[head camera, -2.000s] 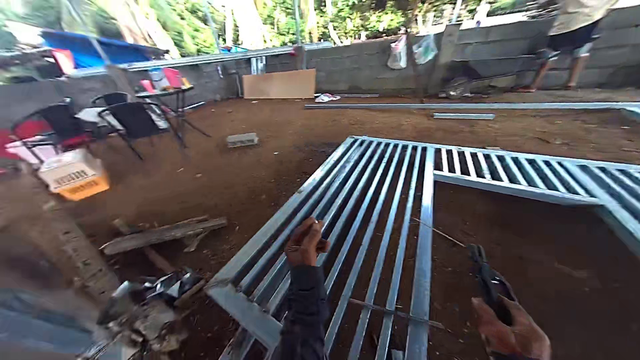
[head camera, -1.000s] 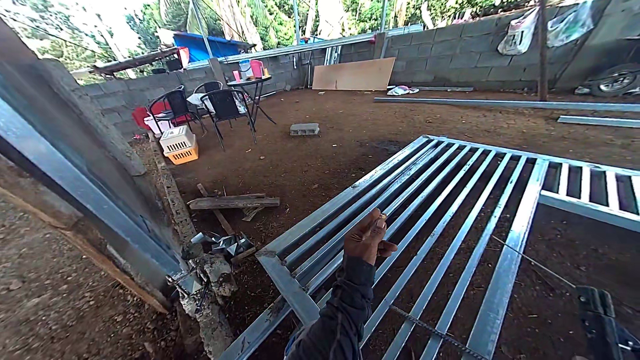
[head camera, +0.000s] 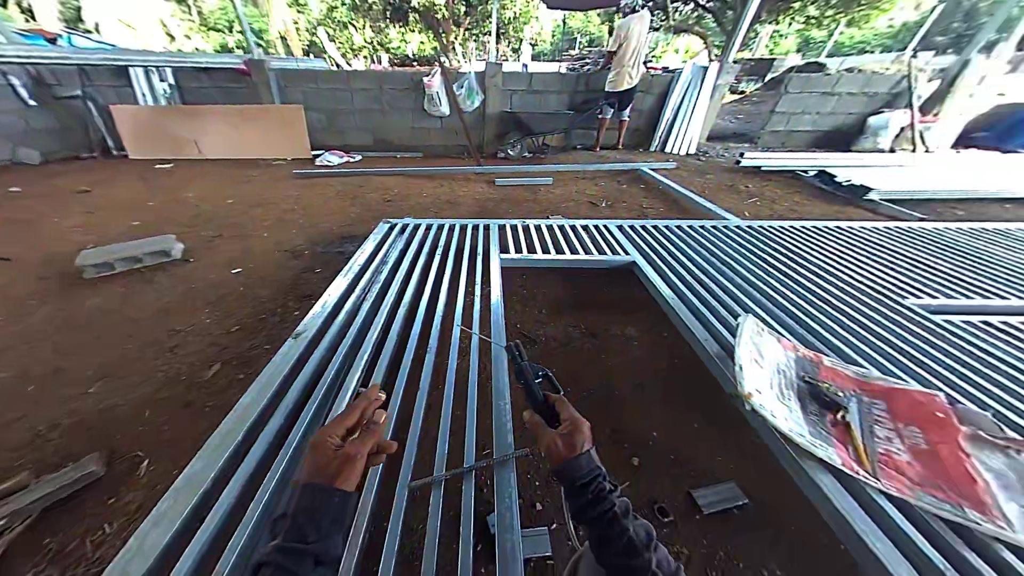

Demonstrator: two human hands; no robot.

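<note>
My right hand (head camera: 564,432) grips the black handle of a welding electrode holder (head camera: 532,382) over the open bay of a metal frame. A thin welding electrode (head camera: 482,336) sticks out of its jaws toward the upper left, above the slats. To the left, my left hand (head camera: 348,440) hovers over the bars, fingers loosely bent and apart, with nothing seen in it. Beneath both hands lies the galvanized steel grille (head camera: 498,320), made of long parallel tubes. A ridged rebar rod (head camera: 468,468) rests across several bars between my hands.
A printed sack (head camera: 880,432) with small tools lies on the grille at right. Short metal offcuts (head camera: 718,498) sit on the dirt. A concrete block (head camera: 130,254) is at left, wood scraps (head camera: 52,490) lower left. Near the block wall (head camera: 360,108) stands a person (head camera: 626,72); steel tubes (head camera: 904,172) are stacked right.
The view has swung right, bringing the sack and stacked tubes into sight. The electrode holder stays in my right hand. My left hand's fingers, earlier bunched together, are now more spread.
</note>
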